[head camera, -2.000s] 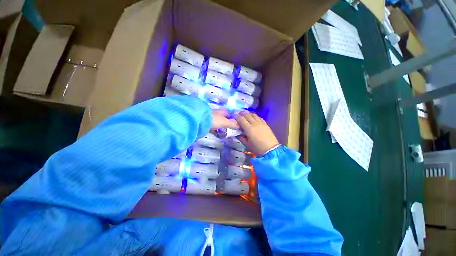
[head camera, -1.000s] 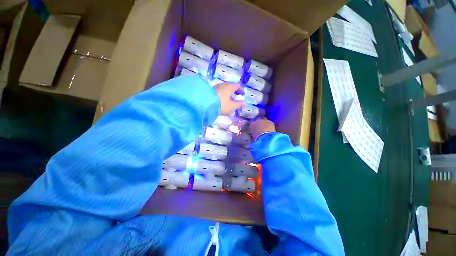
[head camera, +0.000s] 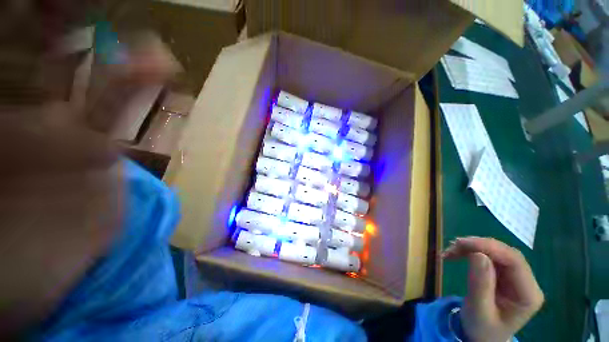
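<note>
White cylindrical units (head camera: 311, 195) lie in three columns of close rows inside an open brown carton (head camera: 224, 120). Small dark marks show on them. Blue lights glow between the columns, orange ones at the lower right. My right hand (head camera: 497, 284) is over the green bench, right of the carton's near corner, fingers curled and thumb apart, with nothing clear in it. My left hand (head camera: 73, 180) seems to be the large blurred shape close to the camera at left, above its blue sleeve; its fingers cannot be made out. Neither hand touches the units.
Label sheets (head camera: 504, 197) with rows of print lie on the green bench (head camera: 467, 220), two of them overlapping; more sheets (head camera: 479, 75) lie farther back. Another brown carton (head camera: 193, 40) stands behind at left. A metal frame bar (head camera: 567, 107) crosses the right side. The carton's far flap stands up.
Both hands have left the units. The right hand has moved right, out over the bench; the left has moved left and up towards the camera. All the rows now show uncovered.
</note>
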